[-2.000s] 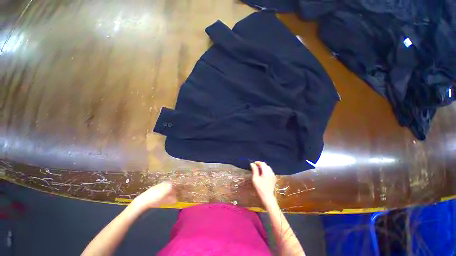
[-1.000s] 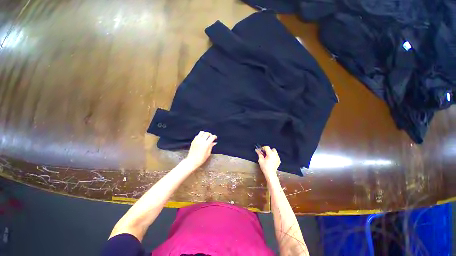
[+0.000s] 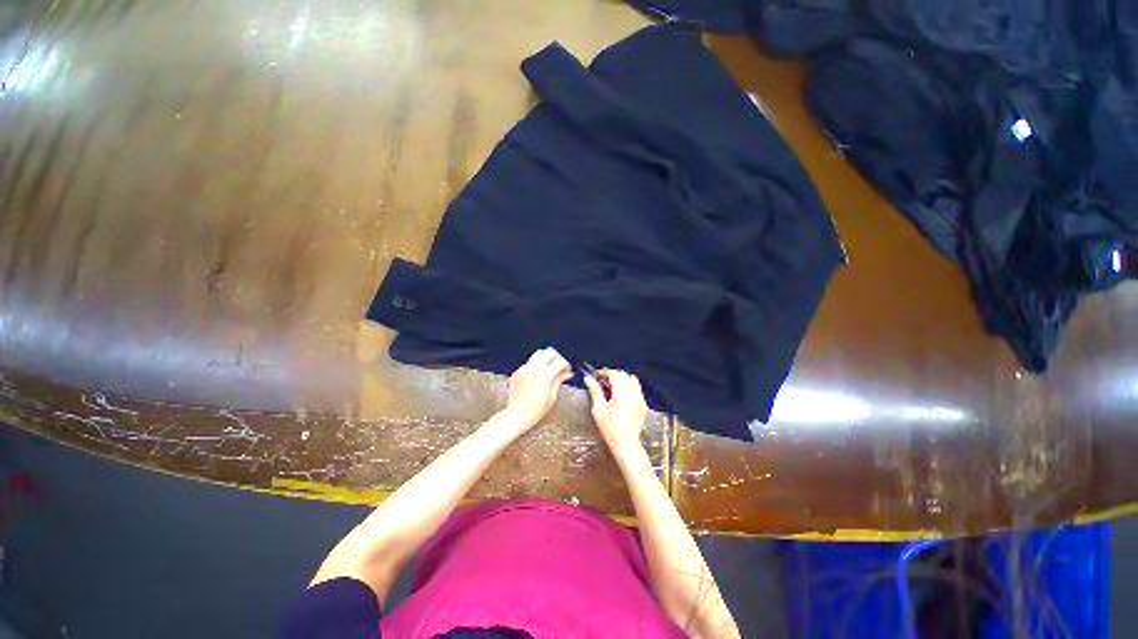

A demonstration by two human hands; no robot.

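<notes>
A dark navy shirt or light jacket (image 3: 624,225) lies spread on the glossy brown table (image 3: 250,237). One cuff (image 3: 402,298) with two small buttons points left, and another sleeve end (image 3: 549,69) sticks out at the top. My left hand (image 3: 539,388) pinches the garment's near edge. My right hand (image 3: 618,408) is just right of it at the same edge, closed on the thread snips (image 3: 592,372), whose small dark tip shows by the cloth. The rest of the snips is hidden in the fingers.
A large heap of dark garments (image 3: 924,137) with small white labels lies at the upper right. Pale thread bits (image 3: 162,424) are scattered along the near table edge, which has yellow tape (image 3: 325,493). A blue bin (image 3: 849,593) stands below at the right.
My left hand has come up from the table edge to the garment's near edge and shifted slightly right. My right hand has moved left along that edge, close beside it. The near edge has shifted slightly.
</notes>
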